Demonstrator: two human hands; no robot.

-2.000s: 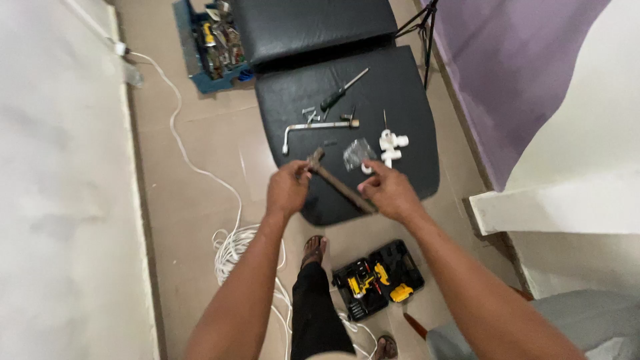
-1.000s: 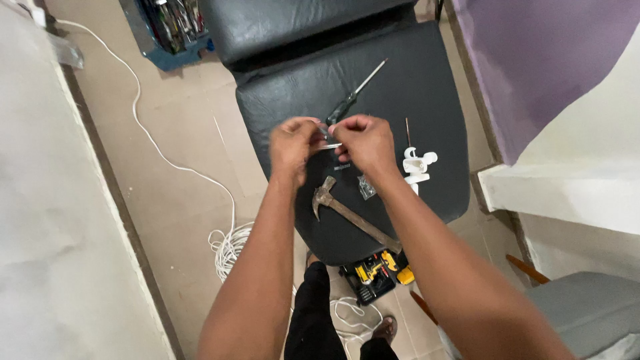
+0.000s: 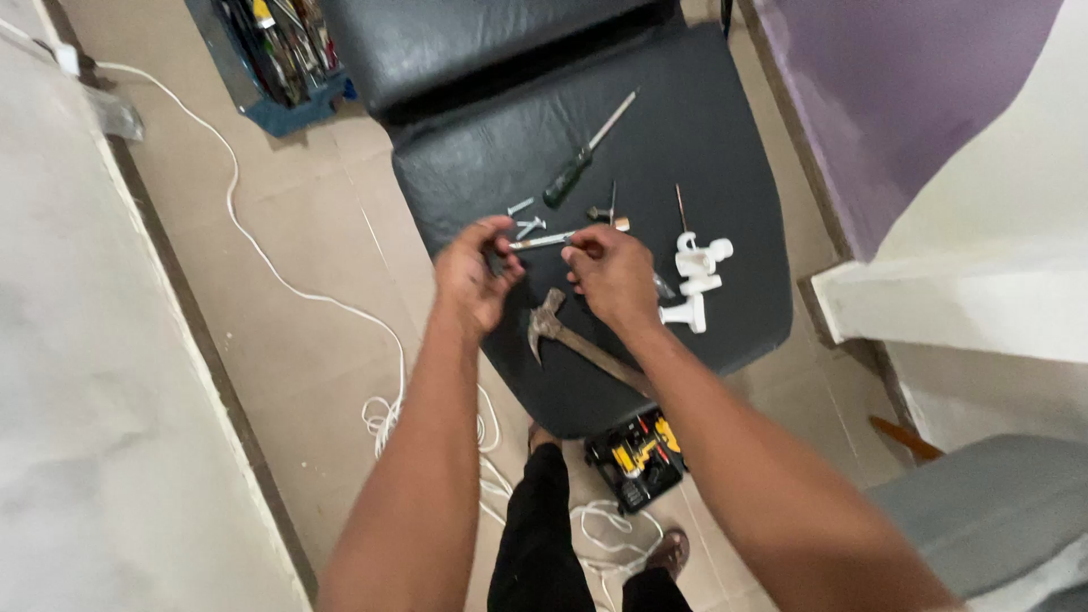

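My left hand (image 3: 478,276) is over the black padded seat (image 3: 714,127), its fingers apart and nothing plainly in them. The fingertips of my right hand (image 3: 614,276) are pinched; whether they hold something small cannot be told. Between and beneath both hands lies a metal wrench (image 3: 544,241), partly hidden. Screws (image 3: 531,228) lie just beyond my left fingers. A claw hammer (image 3: 586,344) rests nearer me, its handle end partly behind my right forearm. Farther off is a screwdriver with a dark handle (image 3: 568,177). White plastic brackets (image 3: 699,263) lie right of my right hand.
A blue toolbox (image 3: 289,119) full of tools stands on the floor at upper left. White cable (image 3: 234,183) runs along the floor into loops near my feet. An open black case (image 3: 633,463) with a yellow power drill is below the seat. Walls stand on both sides.
The hammer, in my hands two seconds ago, now lies on the seat. My hands were close together a second ago and are now apart, with the left hand's fingers spread.
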